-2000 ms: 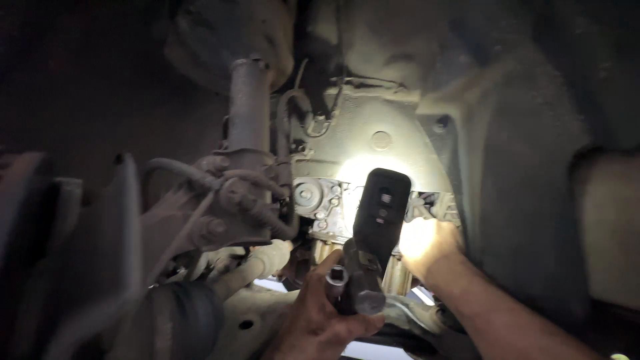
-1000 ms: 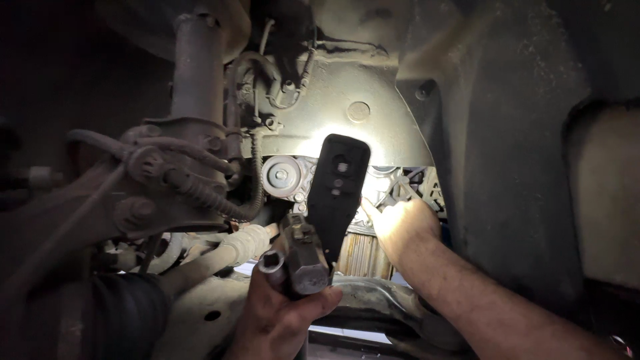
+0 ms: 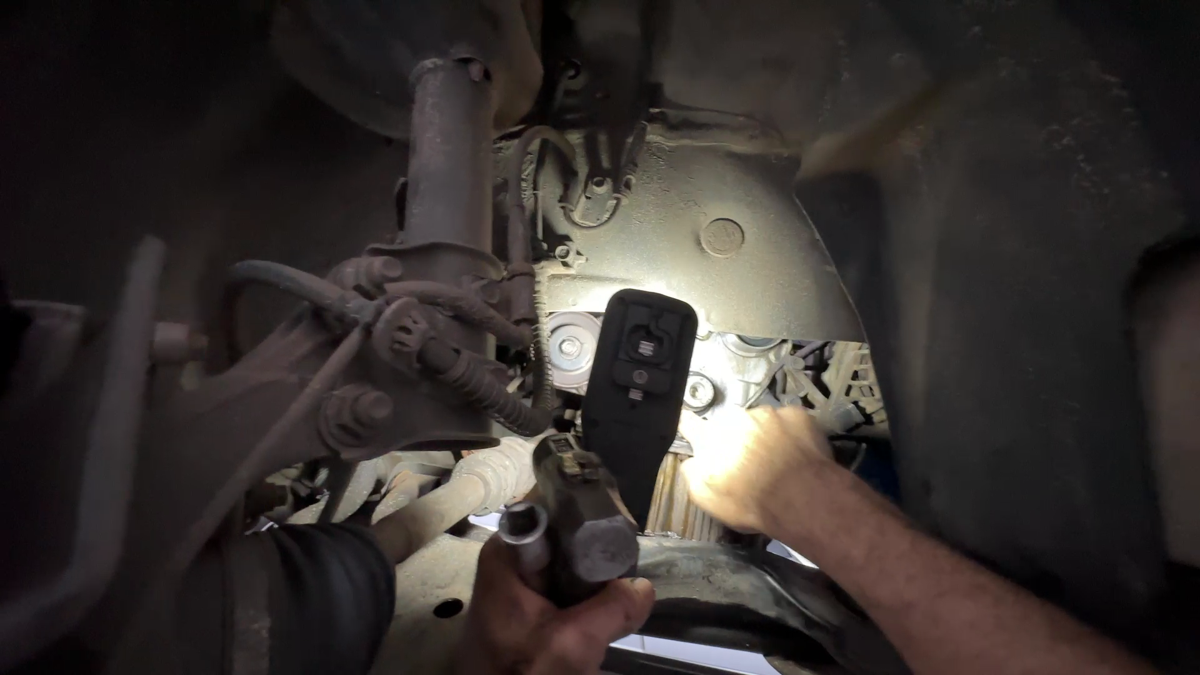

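Note:
Low in the middle of the head view, my left hand is closed around a hammer and a socket tool. A black work light stands above that hand, its lit side turned away; how it is held is hidden. My right hand, brightly lit, reaches in to the right of the light, by the engine's pulleys. Its fingertips are lost in glare, so whether it grips anything does not show. A round pulley lies left of the light, a smaller bolt or roller right of it.
At left stand a strut, the steering knuckle and a brake hose. A drive shaft with a black rubber boot runs below. The inner wheel arch panel is above, and a dark liner at right.
The view has shifted between frames. The work light's tilt has changed slightly. My left hand still holds the hammer and socket tool, and my right hand stays by the engine.

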